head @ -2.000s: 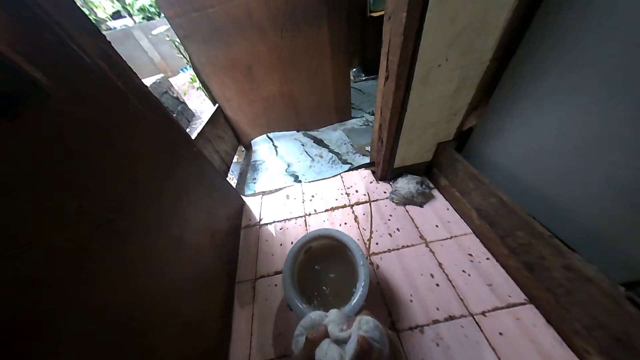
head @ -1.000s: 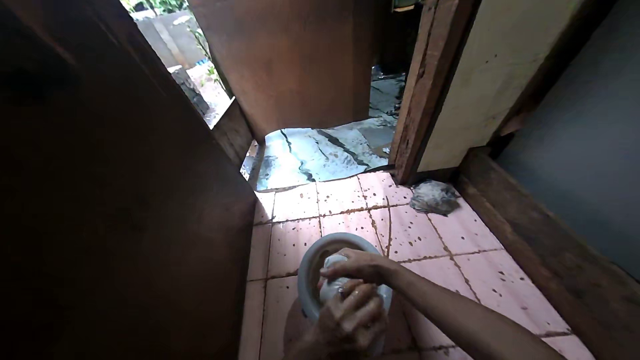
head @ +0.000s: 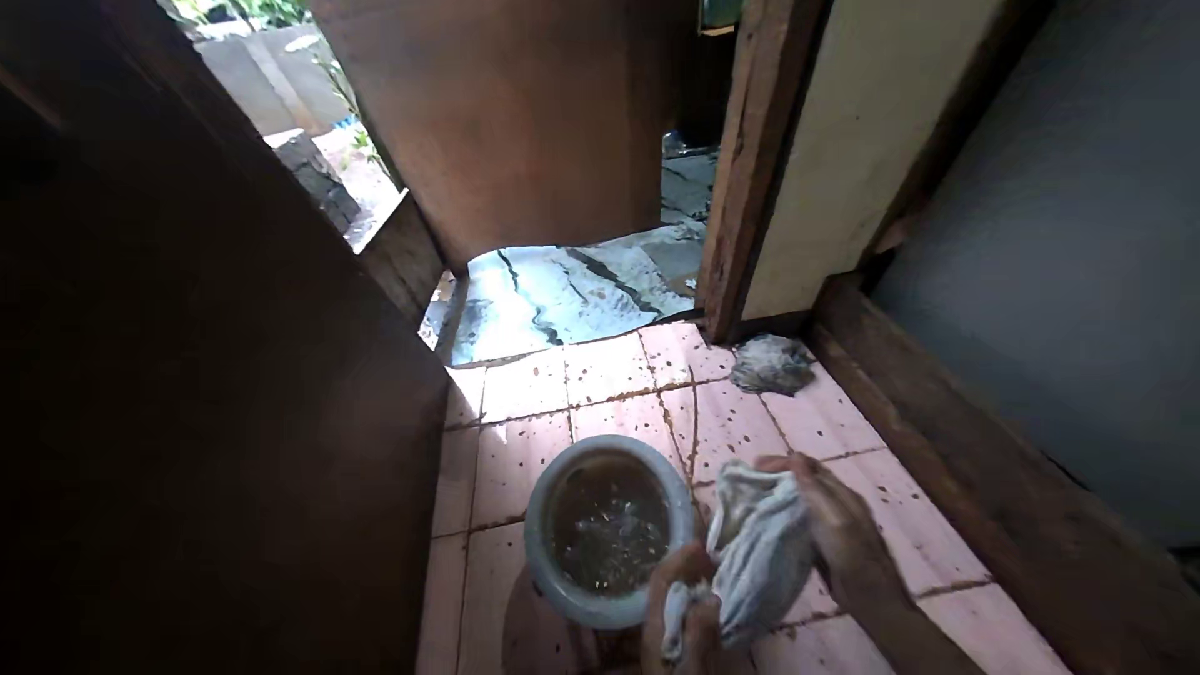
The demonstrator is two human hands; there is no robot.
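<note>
A light grey cloth (head: 764,553) is stretched between my two hands, to the right of a round grey bucket (head: 541,553) on the pink tiles. Murky water (head: 609,525) with bubbles and ripples fills part of the bucket. My left hand (head: 682,609) grips the cloth's lower left end beside the bucket's rim. Around the cloth's upper right edge is my right hand (head: 841,525), its forearm coming from the lower right.
Near the wooden door post (head: 741,178) lies a crumpled grey rag (head: 772,364). A brown wooden door (head: 525,122) stands beyond the cracked pale floor covering (head: 572,291). A dark panel (head: 225,403) bounds the left, a wooden beam (head: 956,459) the right.
The hands were together over the bucket, wringing the cloth; now they are to its right and apart, with the cloth opened out between them. More of the water surface shows.
</note>
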